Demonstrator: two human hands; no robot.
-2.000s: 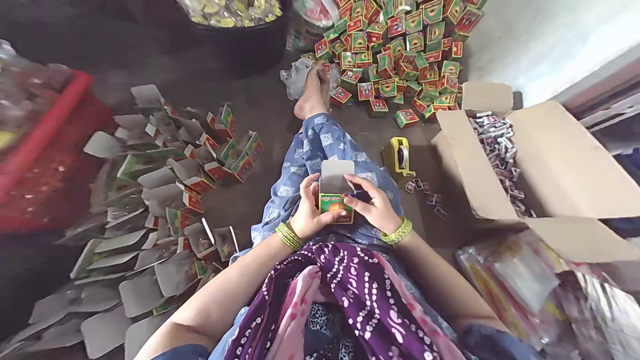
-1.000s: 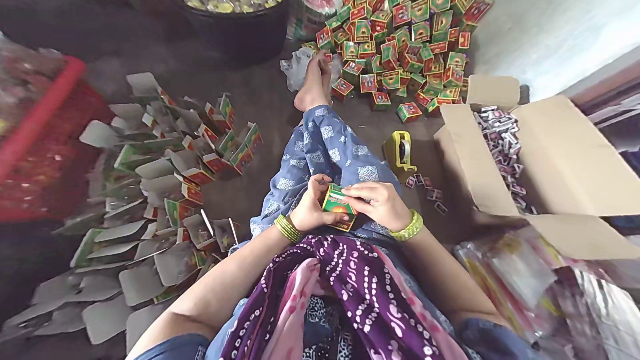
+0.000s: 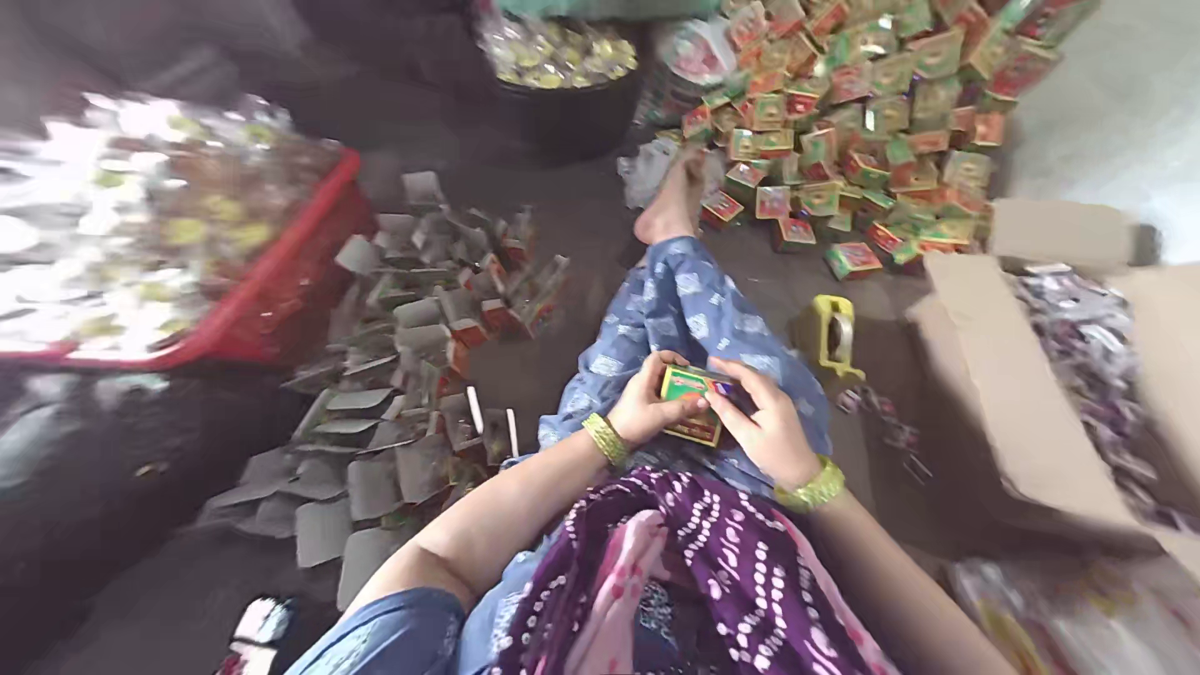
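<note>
Over my lap, my left hand (image 3: 653, 401) grips the left side of a small green, yellow and red printed carton (image 3: 692, 422), its thumb across the front. My right hand (image 3: 757, 412) holds the carton's right side, with fingertips near a small blue, white and red piece on its upper right; whether that piece is loose or stuck on cannot be told. The carton's top looks closed. To the right of my leg stands a yellow tape dispenser (image 3: 833, 336) with a roll in it, and small wrapped pieces (image 3: 881, 419) lie beside it on the floor.
Opened cartons with grey flaps (image 3: 375, 487) stand at left, by a red crate (image 3: 272, 300) of clear-wrapped items. Ahead are a black tub (image 3: 572, 117) and a heap of closed cartons (image 3: 844, 169). A cardboard box (image 3: 1012, 394) of small wrapped pieces and plastic packets (image 3: 1078, 619) lie right.
The carton's raised grey flap, upright two seconds ago, is folded down. My hands stay around the carton. The view has shifted, showing more of the red crate.
</note>
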